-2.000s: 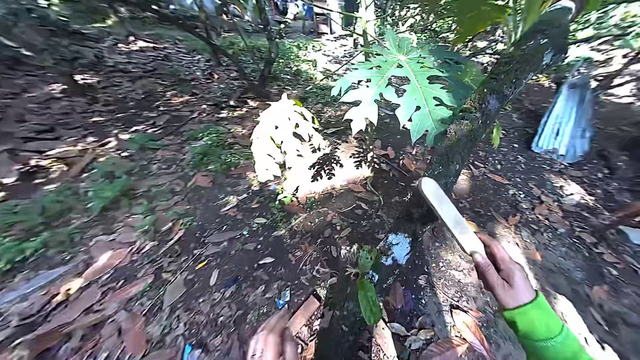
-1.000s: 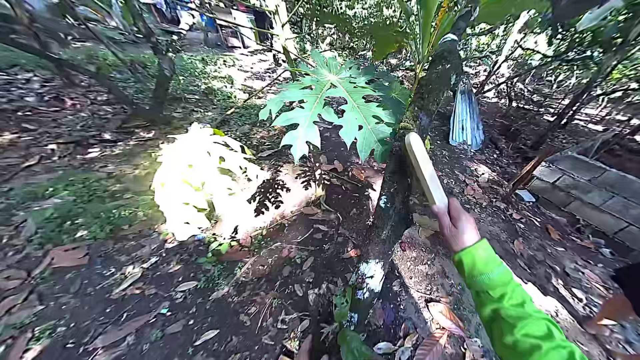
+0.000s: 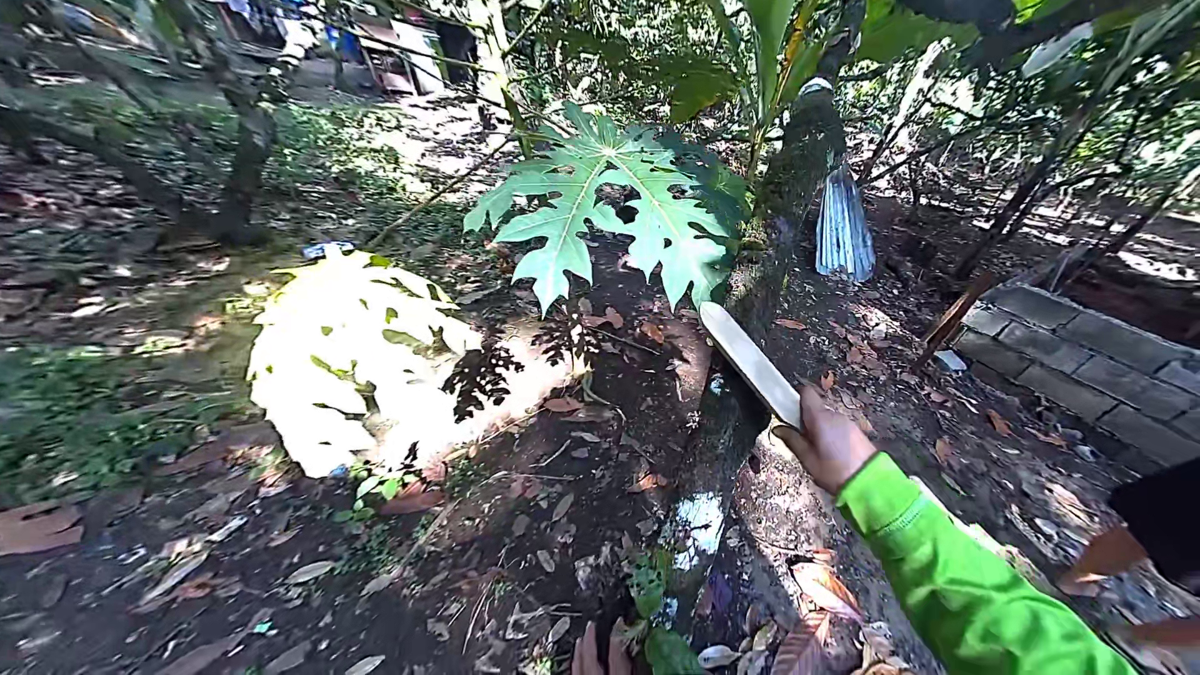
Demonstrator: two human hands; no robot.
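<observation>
My right hand [image 3: 830,441], in a green sleeve, is closed around the lower end of a long, flat, pale blade-like tool [image 3: 750,361] with a rounded tip. The tool slants up and left, its tip just below the lobes of a big green papaya leaf [image 3: 586,192]; whether they touch I cannot tell. Only what look like the fingers of my left hand [image 3: 600,652] show at the bottom edge, near low green leaves [image 3: 667,652]; what they hold is hidden. Another large lobed leaf [image 3: 347,356], bleached by sunlight, spreads low at the left.
A mossy trunk [image 3: 797,178] leans beyond the tool, with a silvery corrugated sheet [image 3: 844,225] beside it. At the right stands a low block wall [image 3: 1092,347]. A dark shape [image 3: 1162,525] enters at the right edge. Dry leaves [image 3: 830,591] litter the soil.
The view has swung right, bringing the block wall into sight. My left hand showed at the bottom edge two seconds ago. My right hand keeps its hold on the tool.
</observation>
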